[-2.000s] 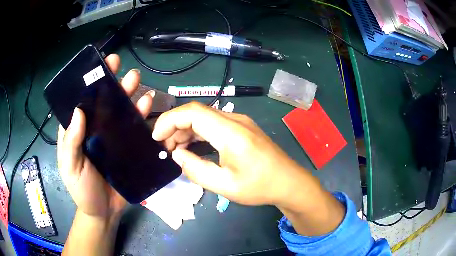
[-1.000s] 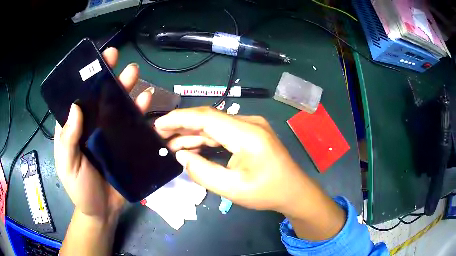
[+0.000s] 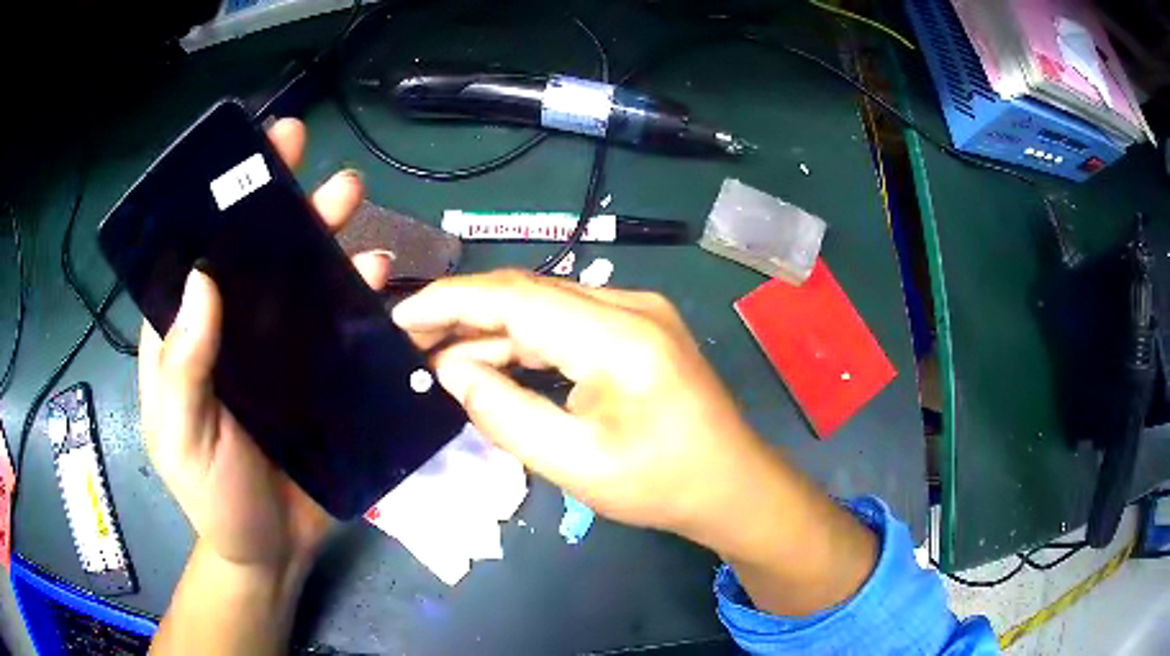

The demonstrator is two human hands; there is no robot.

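Note:
A black glossy smartphone or display assembly is held tilted above the bench, with a white label near its upper end and a white round dot near its lower right end. My left hand grips it from beneath, thumb on the left edge, fingertips showing past the right edge. My right hand is at the phone's lower right edge, index finger and thumb tips near the edge and the dot. Whether these fingers pinch anything is hidden. A crumpled white cloth lies below the phone.
On the green mat: a marker, a black screwdriver-like tool with cable, a clear block, a red pad, a brown pad, a light-blue scrap. A narrow phone part lies left, a blue power unit upper right.
The phone is tilted a little differently, and its bluish reflection has faded. My right thumb has moved slightly up and left, closer to the phone's edge by the dot.

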